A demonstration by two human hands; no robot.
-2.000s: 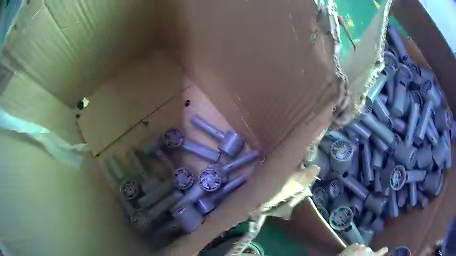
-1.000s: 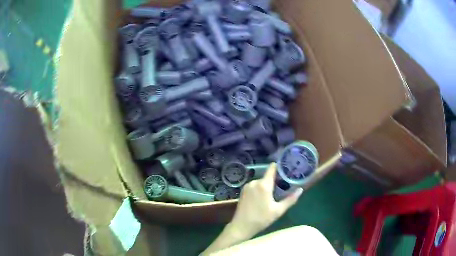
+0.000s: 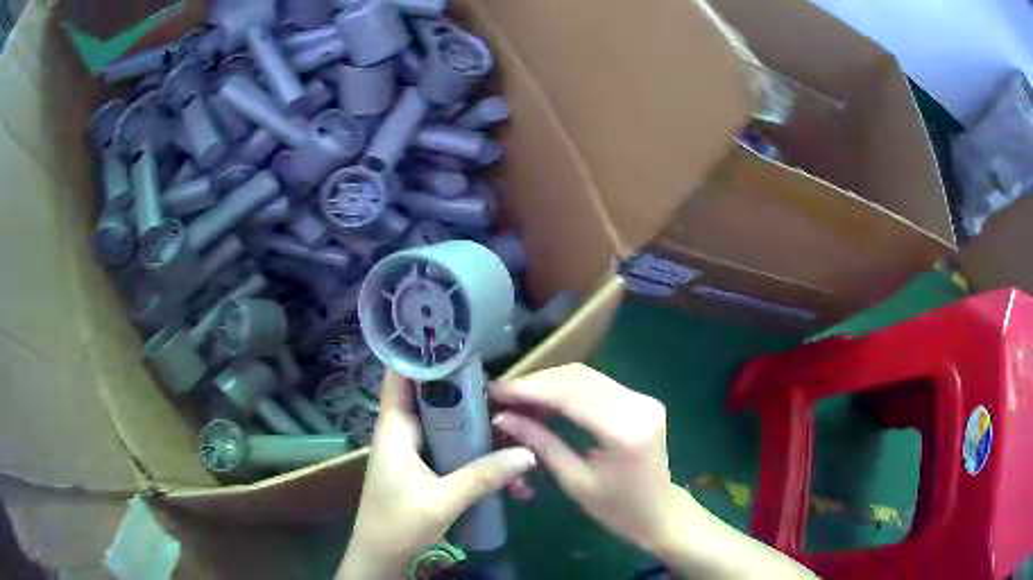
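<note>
A grey fan body stands upright in front of me, its round head up, with the spoked motor mount and a thin dark red wire showing inside. A dark oval opening shows on its handle just below the head. My left hand is wrapped around the handle, thumb across its front. My right hand is at the handle's right side, fingers bent close to it; whether it grips anything is hidden. The large carton behind holds a heap of grey fan bodies.
A red stool stands at the right on the green floor. A second carton with a white label is at the upper right, with clear plastic film near it. Another round part lies below my left hand.
The view has shifted right from the cartons. The fan body, held in one hand at the carton's edge a second ago, is now upright and nearer, with both hands at it.
</note>
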